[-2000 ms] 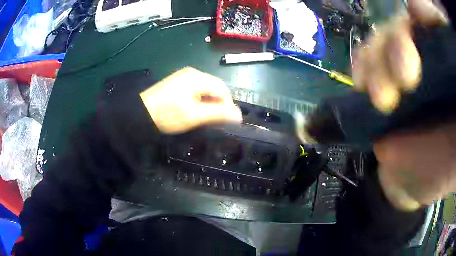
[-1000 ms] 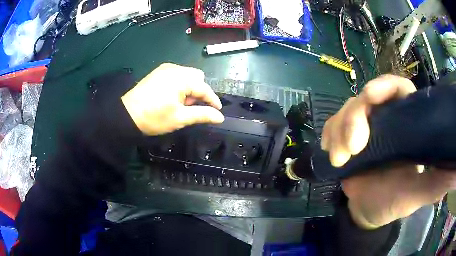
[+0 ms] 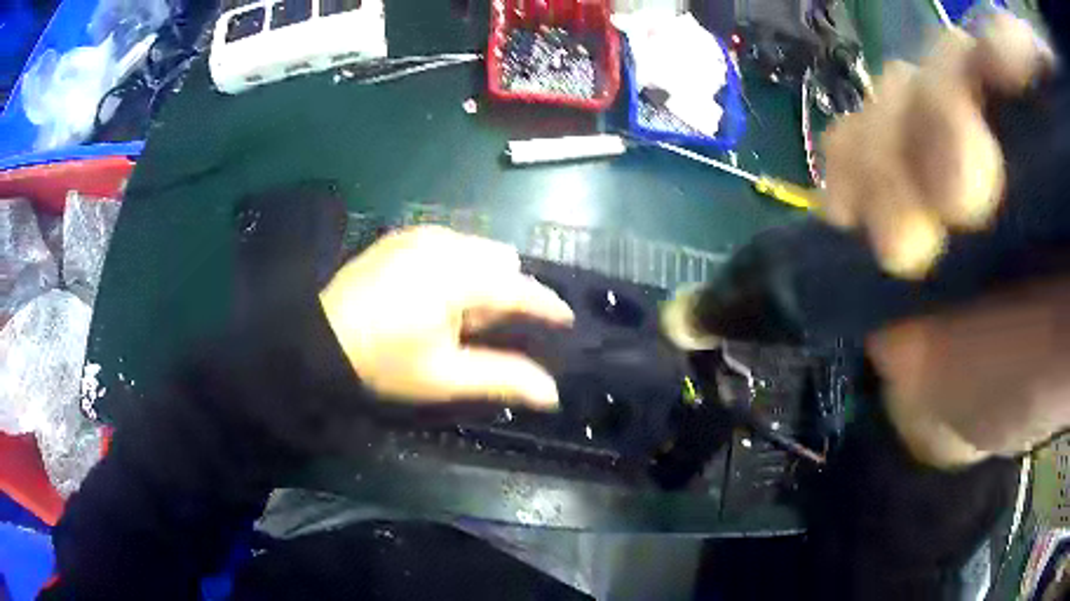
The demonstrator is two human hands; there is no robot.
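The black socket unit (image 3: 610, 364) lies on the ribbed mat in front of me, blurred, its round recesses partly visible. My left hand (image 3: 440, 323) lies over its left part, thumb and fingers spread across and gripping the housing. My right hand (image 3: 927, 223) is wrapped around the thick black electric screwdriver (image 3: 780, 288). Its pale nose is at the unit's right end; blur hides whether the tip touches. A bit of yellow-green wire shows beside that end. My right forearm or wrist area is blurred at the right.
A red tray (image 3: 493, 71) of metal bits and a blue bin (image 3: 737, 112) with white cloth stand behind. A white power strip (image 3: 299, 41), tweezers (image 3: 411, 67) and a yellow-handled screwdriver (image 3: 786, 193) lie at the back. A red crate (image 3: 100, 176) of bubble-wrapped items is at left.
My left hand has moved down over the unit, its thumb and fingers wider apart. The right hand and screwdriver have lifted and swung up from the unit's lower right corner.
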